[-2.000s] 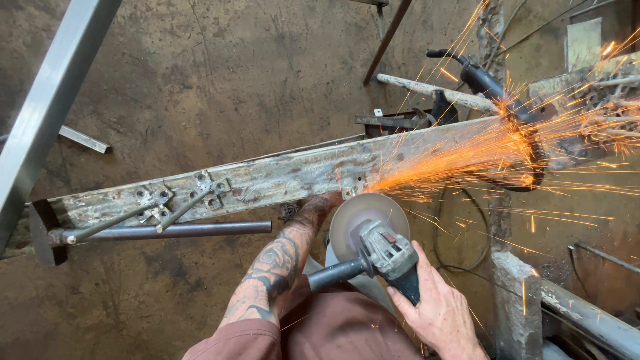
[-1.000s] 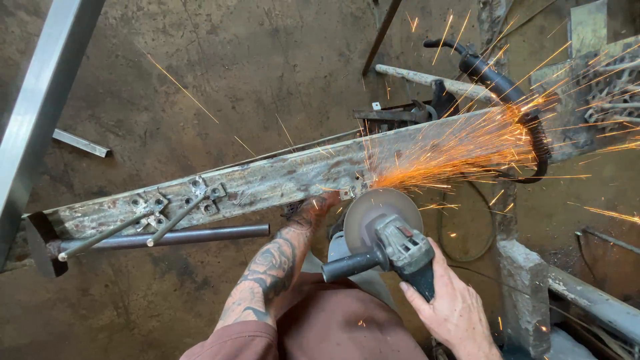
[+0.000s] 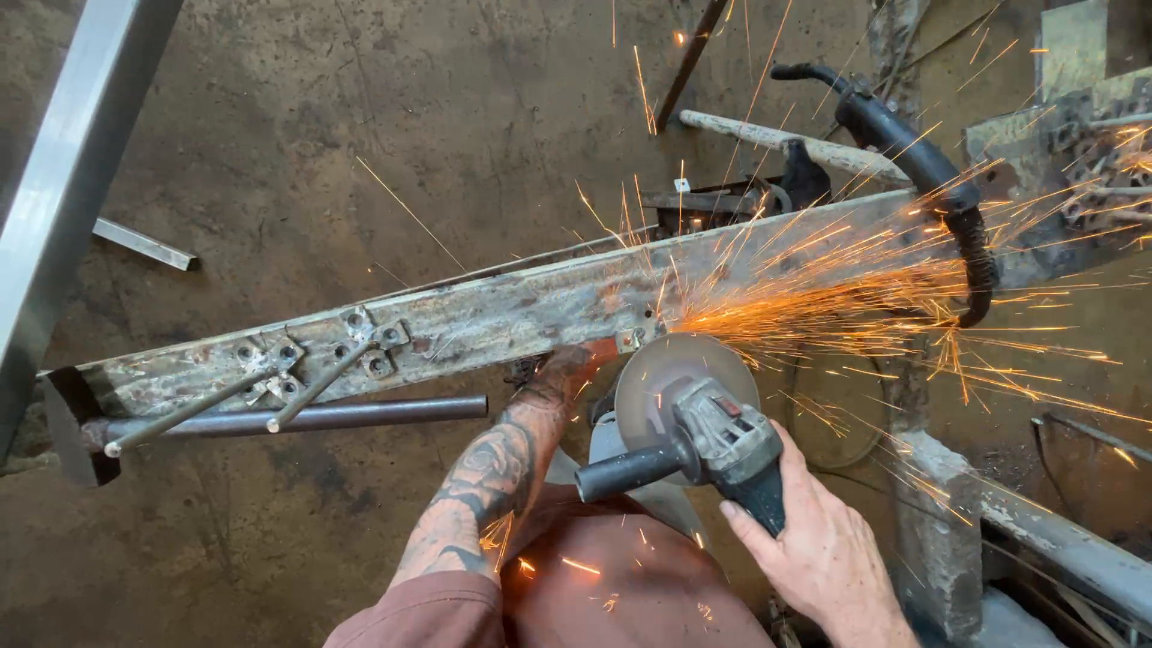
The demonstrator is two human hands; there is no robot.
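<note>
My right hand (image 3: 823, 544) grips the rear body of an angle grinder (image 3: 724, 432), whose side handle points left. The grinder's disc (image 3: 688, 396) meets a small metal piece (image 3: 633, 339) at the near edge of a long, worn steel beam (image 3: 504, 315). Orange sparks spray rightward from that contact. My left hand (image 3: 580, 364) reaches to the beam's near edge just left of the disc; its fingers are blurred and lit orange, so its hold is unclear. Farther left on the beam stand two rods (image 3: 319, 387) with small square plates around their ends.
A hammer (image 3: 315, 417) with a tubular handle hangs on the beam's left end. A black welding torch (image 3: 909, 148) lies across the beam at right, in the sparks. A shiny square tube (image 3: 76, 171) crosses upper left. Pipes and a stone-like post (image 3: 940, 531) stand lower right.
The grinder has turned and moved slightly away from my left forearm since two seconds ago. My left hand stays at the beam's near edge, and sparks keep flying right.
</note>
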